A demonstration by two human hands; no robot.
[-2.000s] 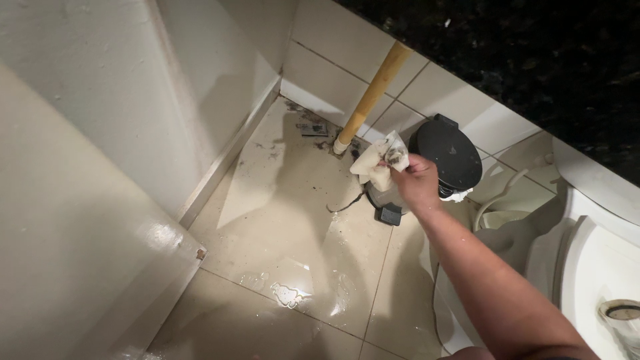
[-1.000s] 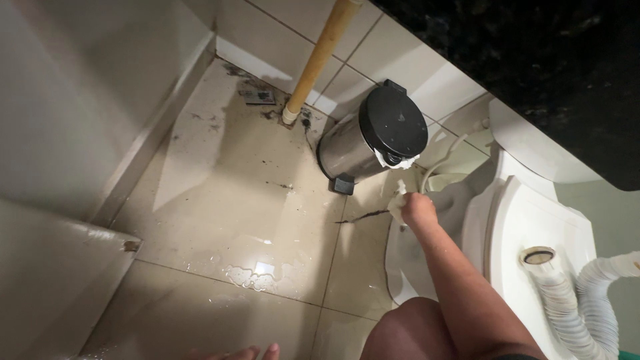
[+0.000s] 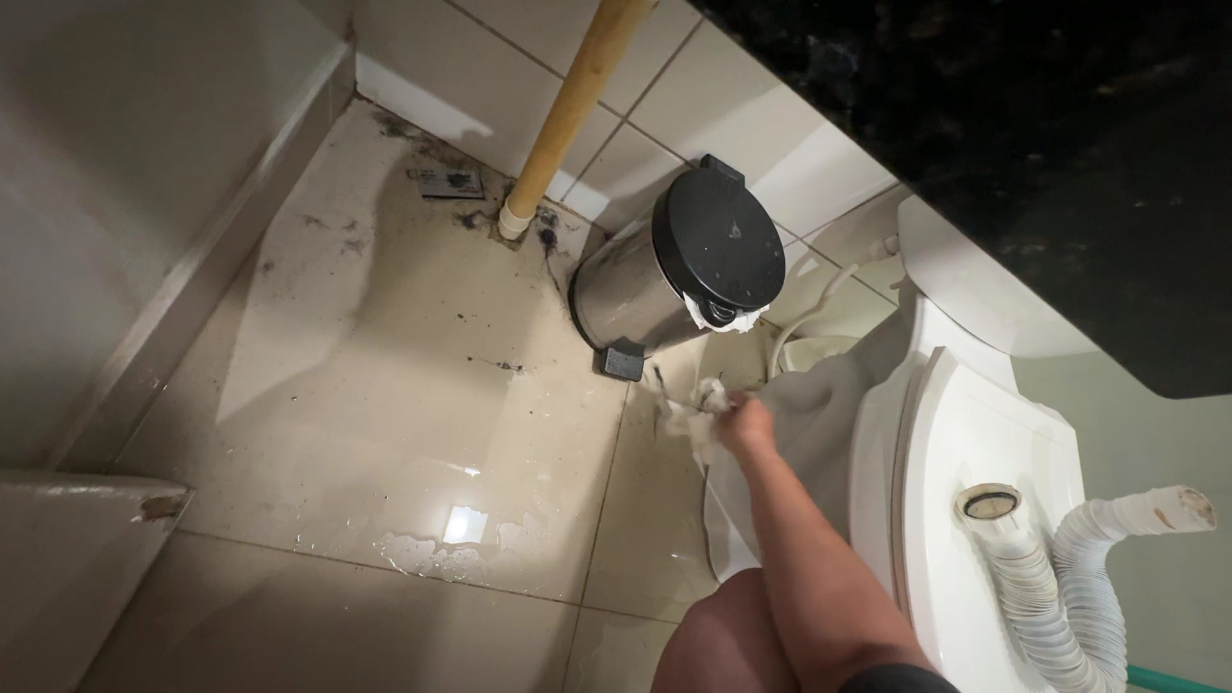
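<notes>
My right hand (image 3: pixel 747 426) is closed on crumpled white tissue paper (image 3: pixel 705 412), low between the toilet and the trash bin. Strands of dark hair or debris show at the tissue. Just above it leans or stands a metal pedal bin (image 3: pixel 630 294) with its black lid (image 3: pixel 720 241) down and a white liner (image 3: pixel 736 321) poking out below the rim. My left hand is out of view.
The white toilet (image 3: pixel 1001 414) is at the right, with a corrugated drain hose (image 3: pixel 1035 587) on its lid. A yellowish pipe (image 3: pixel 568 115) meets the dirty floor near a small card (image 3: pixel 449 184). Water (image 3: pixel 433 556) lies on the tiles. A black countertop (image 3: pixel 1039 144) overhangs; a door edge (image 3: pixel 96 496) is left.
My right hand with the tissue has moved from in front of the bin to below it, beside the toilet. Fingers seen at the bottom edge one second ago are gone from view.
</notes>
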